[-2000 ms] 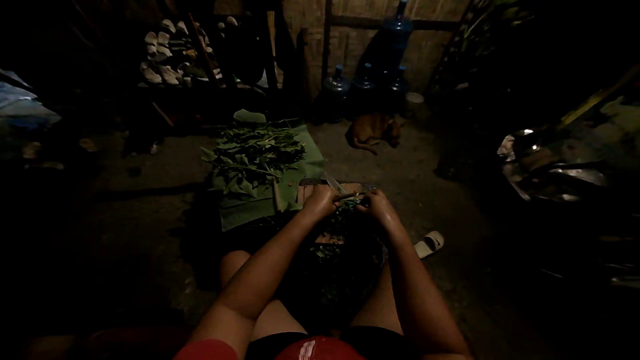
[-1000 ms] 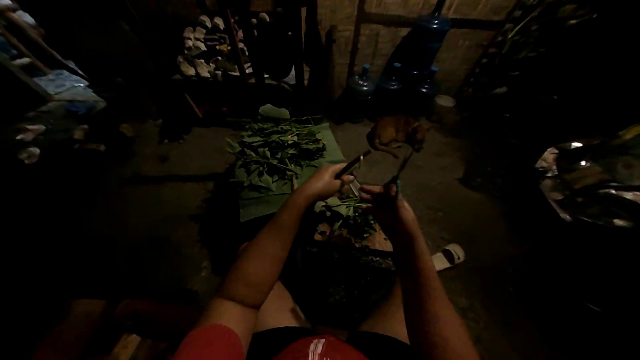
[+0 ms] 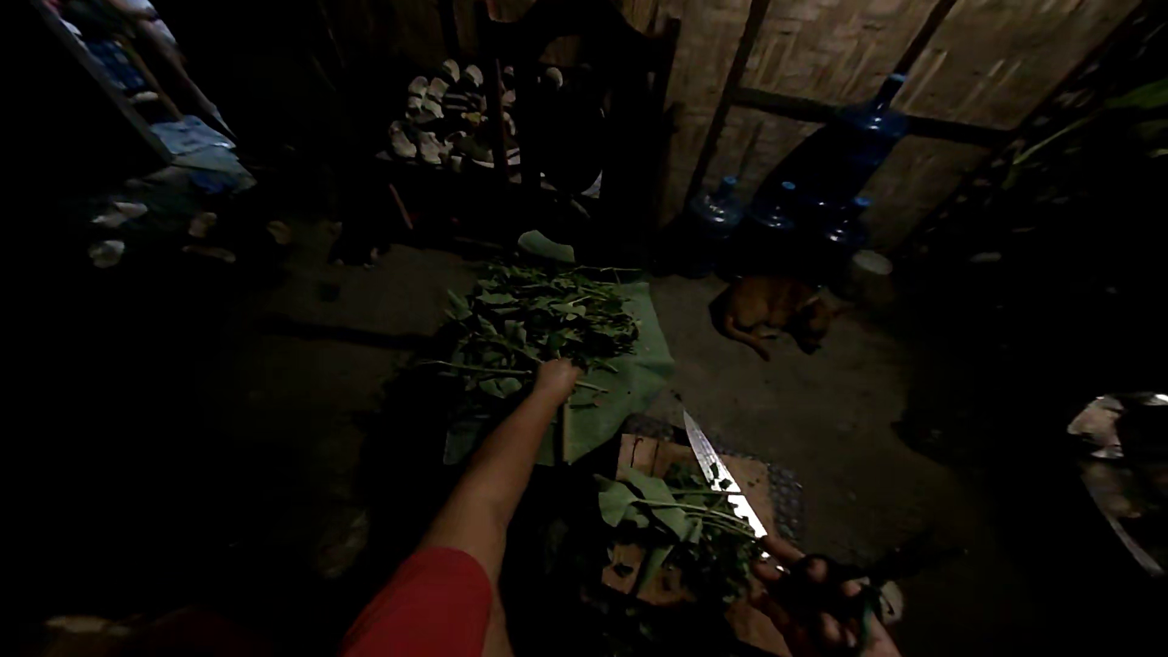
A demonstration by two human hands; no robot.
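Note:
My left hand (image 3: 557,376) reaches into the near edge of a pile of leafy green stems (image 3: 557,315), which lies on a large banana leaf (image 3: 639,365); its fingers are hidden among the stems. At the lower right, my right hand (image 3: 808,584) is closed around a knife (image 3: 716,470), whose blade points up and to the left over a wooden chopping board (image 3: 756,474). Cut greens (image 3: 721,557) and several leafy stems (image 3: 671,511) lie on the board beneath and beside the blade. Something dark and leafy also shows by the right hand, too dim to name.
A brown dog (image 3: 771,306) lies curled on the floor beyond the board. Behind it stand large blue water bottles (image 3: 716,212) against a woven wall. Shoes (image 3: 438,119) fill a rack at the back left. A slipper (image 3: 890,602) lies near my right hand; shiny metal things (image 3: 1109,429) are at far right.
My hands, close together over the board before, are now apart. The left has moved forward and left to the leaf pile; the right is low at the board's right side, with the knife.

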